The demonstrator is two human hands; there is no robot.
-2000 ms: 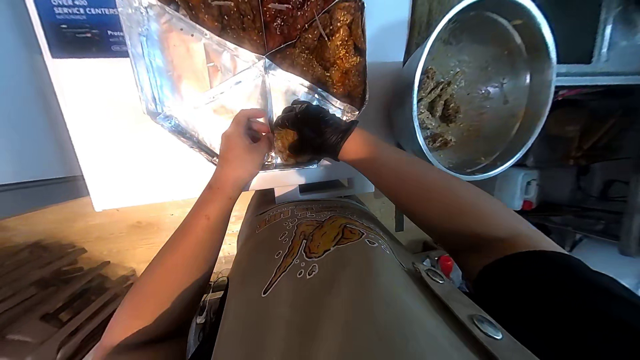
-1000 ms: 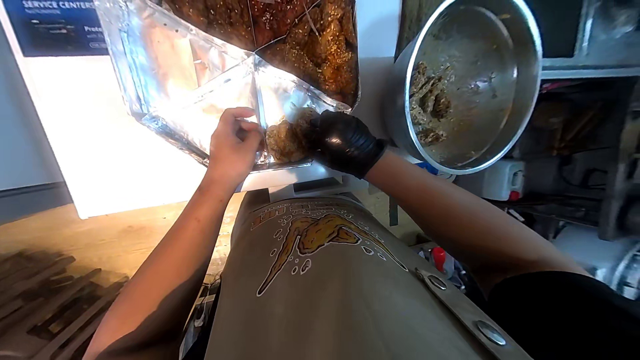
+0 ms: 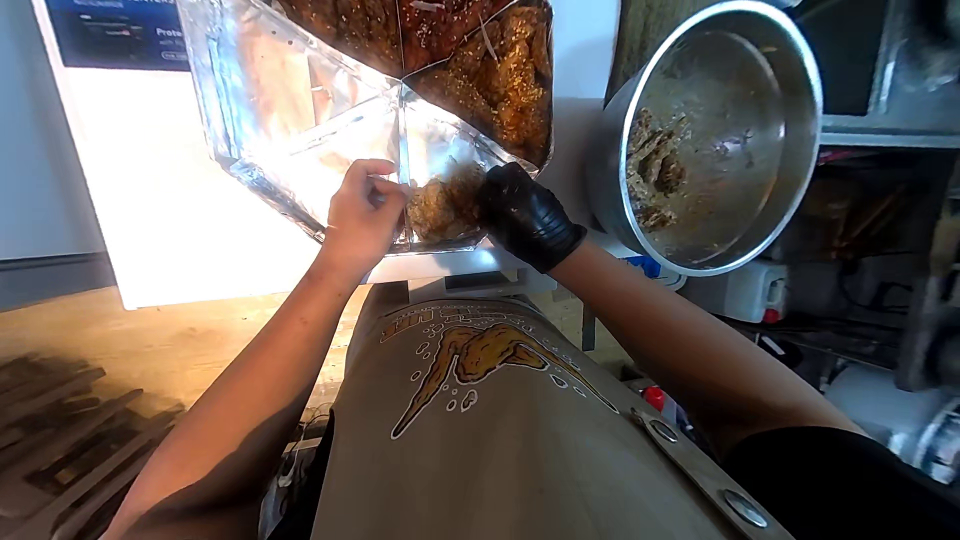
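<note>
A foil-lined, many-sided tray [image 3: 274, 196] is split into wedge compartments by foil dividers. My left hand [image 3: 365, 210], ungloved, has its thumb and fingertips pinched at the divider beside the near right compartment. In that compartment lie pieces of chicken [image 3: 433, 210], light brown and partly blurred. My right hand [image 3: 525, 214], in a black glove, is at their right side with curled fingers against a piece; whether it grips the piece is unclear. Sauced chicken with sesame seeds [image 3: 506, 86] fills the compartment behind. To the right, a deep round metal pan [image 3: 724, 259] holds more coated chicken pieces [image 3: 654, 171].
The tray stands on a white table [image 3: 172, 247]. Behind the pan is a wooden surface [image 3: 637, 30]. A metal shelf [image 3: 892, 139] and a white jug with a red cap [image 3: 750, 292] are at the right. Wooden slats [image 3: 82, 442] lie at the lower left.
My gloved right hand has moved to the right from inside the near compartment to its right edge, uncovering more of the chicken there. My left hand stays near the divider.
</note>
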